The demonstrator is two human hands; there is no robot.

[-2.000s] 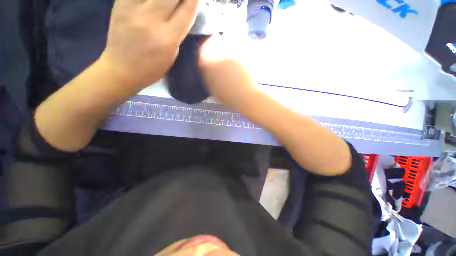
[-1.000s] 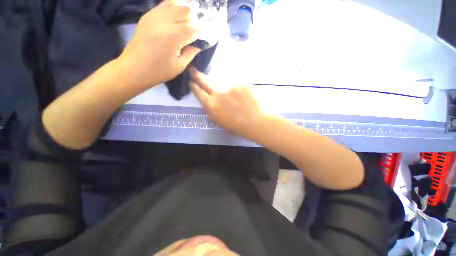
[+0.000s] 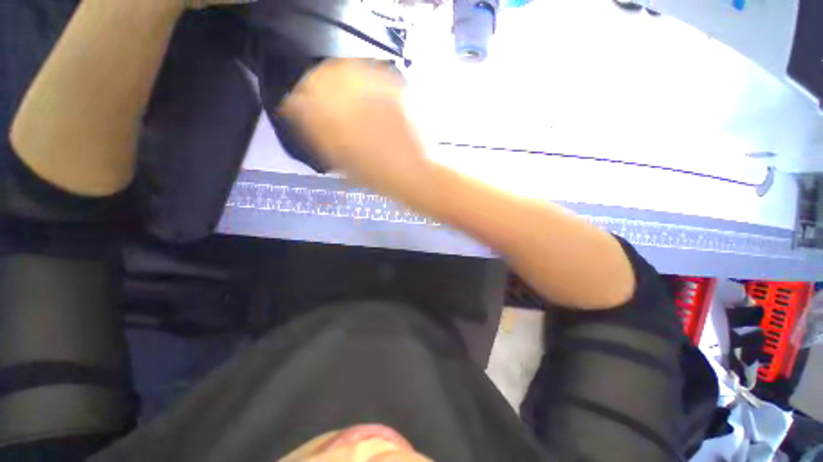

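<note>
The dark cloth [image 3: 194, 135] lies over the left of the white table and hangs past its front edge. A dark folded end of cloth [image 3: 291, 135] lies left of the needle area. My right hand [image 3: 352, 113] is on this folded end, below and left of the needle area; it is blurred and its fingers cannot be made out. My left forearm reaches up at the top left, and my left hand [image 3: 212, 3] is almost wholly cut off by the top edge. The metal needle area [image 3: 393, 32] shows at the top centre, overexposed.
A grey-blue cylinder [image 3: 474, 32] stands right of the needle area. The ruled grey front edge [image 3: 704, 257] crosses the view. The white machine head [image 3: 722, 54] is at upper right. A red crate [image 3: 778, 325] with scraps and clear plastic is below the table at right.
My left hand has moved up and left from the needle area to the top edge. My right hand has moved up and left over the folded cloth. More dark cloth lies over the ruled edge at left.
</note>
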